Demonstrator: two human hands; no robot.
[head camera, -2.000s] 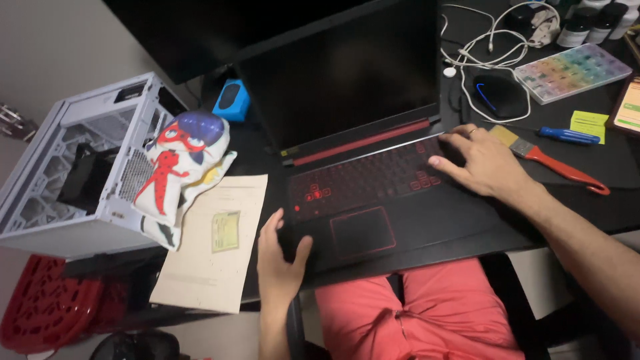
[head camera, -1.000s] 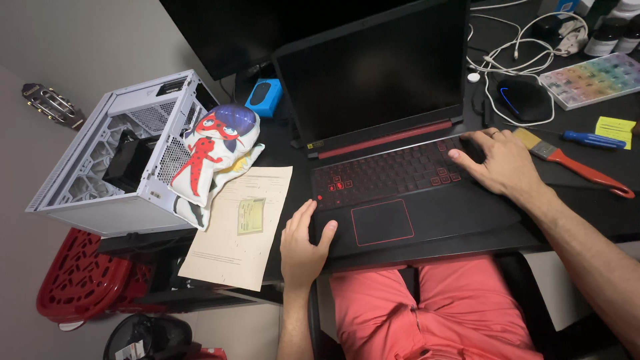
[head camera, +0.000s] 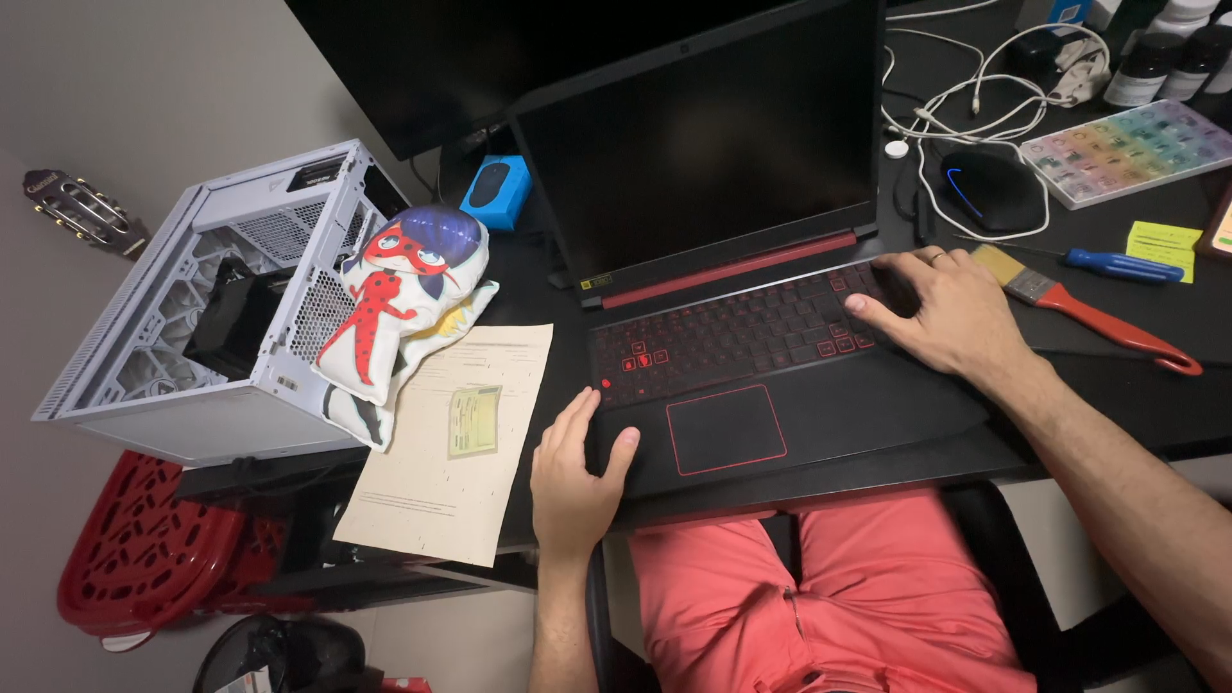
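Observation:
A black laptop with red trim (head camera: 905, 399) lies unfolded on the black desk, its screen (head camera: 707, 159) dark. Red-edged keys and a red-outlined touchpad (head camera: 727, 430) show on its base. My left hand (head camera: 579, 481) rests at the laptop's left front corner, fingers and thumb apart, holding nothing. At the other end, my right hand (head camera: 948, 308) lies over the right part of the keyboard (head camera: 751, 327), thumb apart from the fingers and nothing visible in its grip; its fingertips are near the laptop's back right edge. A paintbrush with a red handle (head camera: 1097, 322) lies right beside that hand.
Left of the laptop are a paper sheet (head camera: 423, 500), a printed doll cushion (head camera: 414, 279), a white computer case (head camera: 212, 414) and a blue box (head camera: 497, 192). To the right lie a blue screwdriver (head camera: 1124, 265), a black mouse (head camera: 996, 192), white cables (head camera: 1011, 111) and a multicolored organizer (head camera: 1136, 154).
The view has shifted to the left. Both hands have stayed at much the same places on the laptop, and its screen is dark throughout.

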